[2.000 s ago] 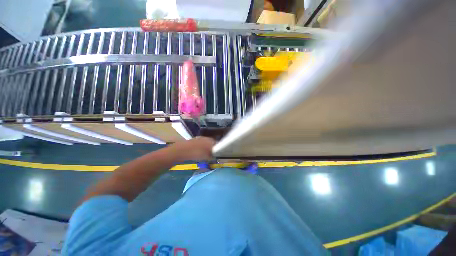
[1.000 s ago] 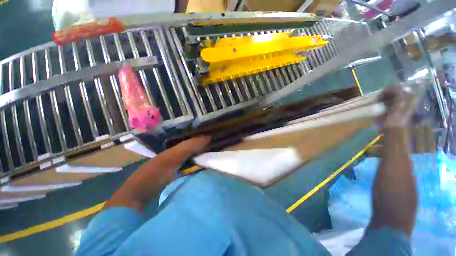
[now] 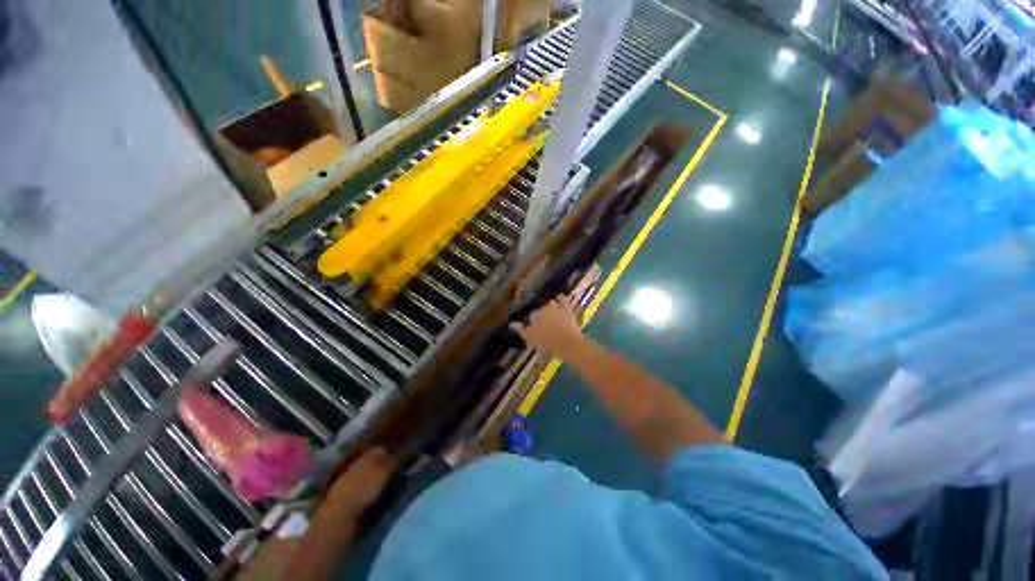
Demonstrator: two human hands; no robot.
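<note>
A long, narrow, open-topped brown carton (image 3: 658,145) stands upright alongside the roller conveyor, with dark contents inside that are too blurred to tell apart. My right hand (image 3: 552,327) is bare and rests at the carton's near upper edge, about halfway along it. Its fingers are bent over the edge; whether they grip is unclear. My left hand (image 3: 365,477) is at the carton's near end, blurred and partly hidden by its own wrist and the dark edge. Its fingertips cannot be made out.
Roller conveyor (image 3: 148,482) at left, with yellow guide bars (image 3: 437,187), a pink-wrapped tool (image 3: 244,445) and a red-wrapped bar (image 3: 100,369). A white post (image 3: 568,114) rises beside the carton. Blue foam bags (image 3: 908,272) stand at right. Brown cartons (image 3: 426,55) are beyond the conveyor.
The view has swung to the right. The raised brown-and-white panel no longer shows in front of me. My right hand has come down from the far right to the carton's edge.
</note>
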